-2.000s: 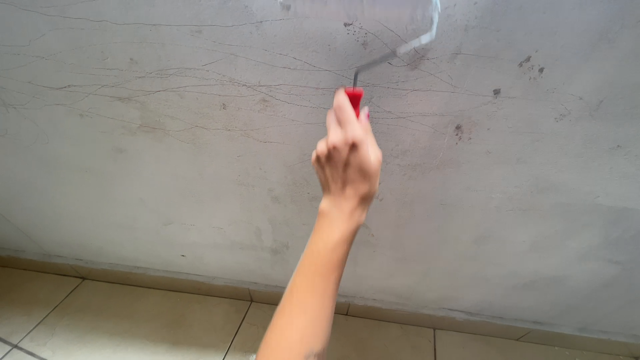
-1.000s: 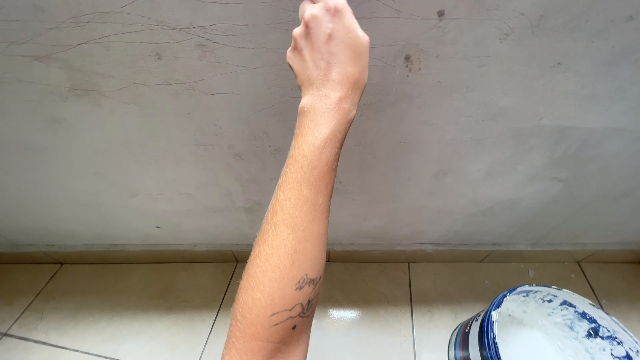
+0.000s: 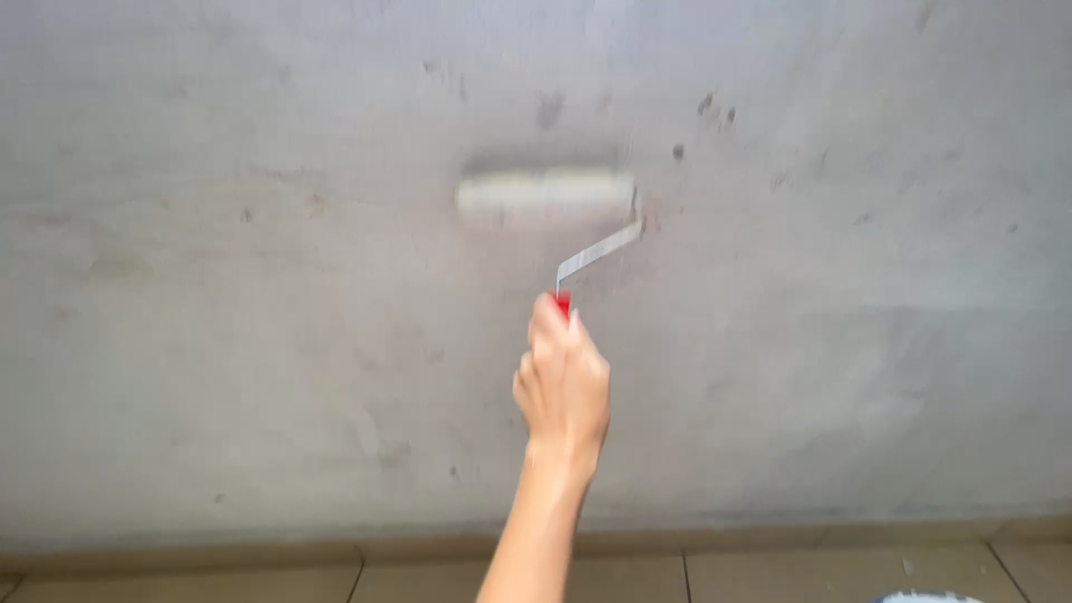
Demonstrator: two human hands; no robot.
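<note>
My left hand [image 3: 561, 381] is closed around the red handle [image 3: 564, 303] of a paint roller, with the arm reaching up from the bottom edge. A bent metal frame [image 3: 599, 251] links the handle to the roller's pale, wide sleeve [image 3: 544, 191]. Motion blurs the sleeve, which lies level at the grey, stained wall [image 3: 335, 352], above and slightly left of the hand. Whether it touches the wall cannot be told for certain. My right hand is out of view.
Beige floor tiles [image 3: 502, 579] and a low tile skirting [image 3: 754, 538] run along the wall's foot. At the bottom right edge shows a small part of a paint bucket's rim [image 3: 925, 598], smeared white.
The roller, beyond the top edge a second ago, is back in view, still in my left hand. The view has shifted, and most of the bucket is now below the frame.
</note>
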